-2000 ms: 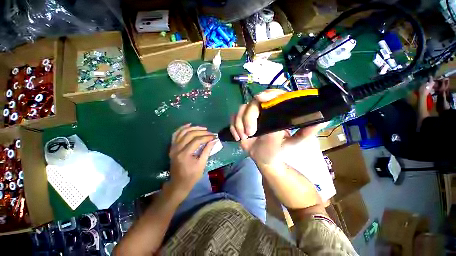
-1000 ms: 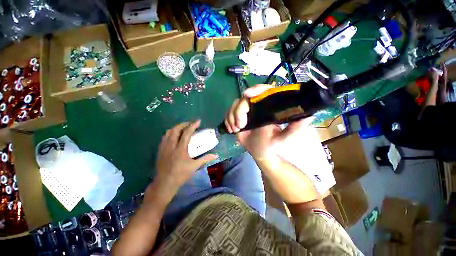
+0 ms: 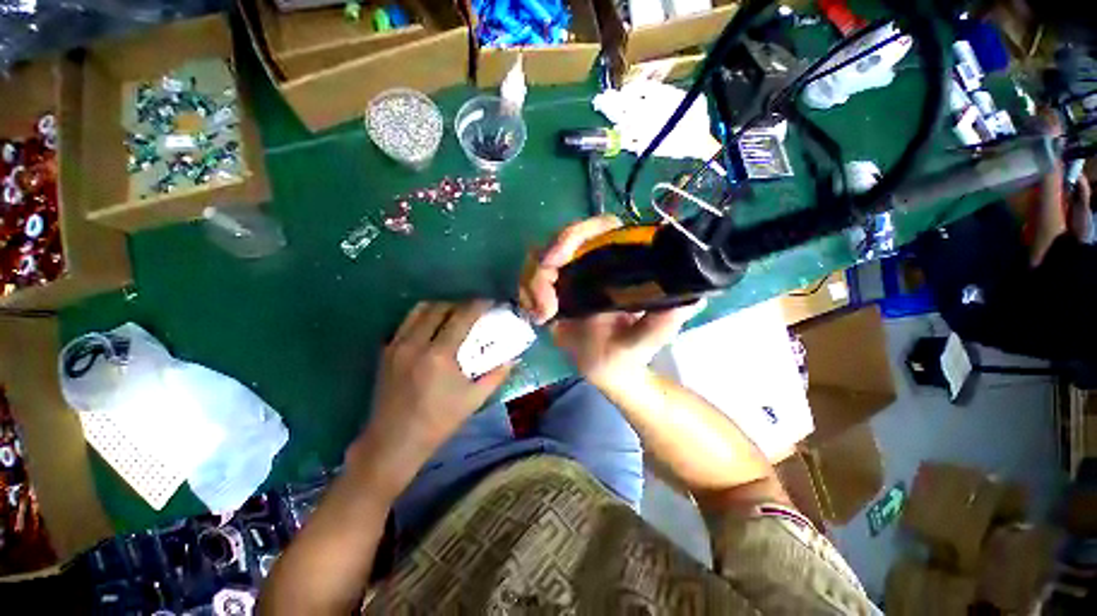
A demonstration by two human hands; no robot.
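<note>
My left hand [image 3: 427, 367] holds a white device housing [image 3: 496, 341] at the bench's front edge, above my lap. My right hand [image 3: 589, 307] is wrapped around the black electric screwdriver [image 3: 644, 271] with an orange-yellow stripe. The screwdriver lies nearly level and its front end points at the housing's right side. The tip is hidden by my right fingers, so I cannot tell whether it touches the housing.
A tub of screws [image 3: 405, 126], a clear plastic cup [image 3: 491, 132] and small reddish parts [image 3: 439, 200] stand beyond my hands. Cartons line the back and left. A thick cable [image 3: 938, 181] runs right. A plastic bag [image 3: 223, 421] lies left. Another person's arm [image 3: 1049, 217] shows at right.
The housing came into fuller view between my left fingers. The screwdriver's body has swung toward me and looks shorter. The camera view has shifted over the bench.
</note>
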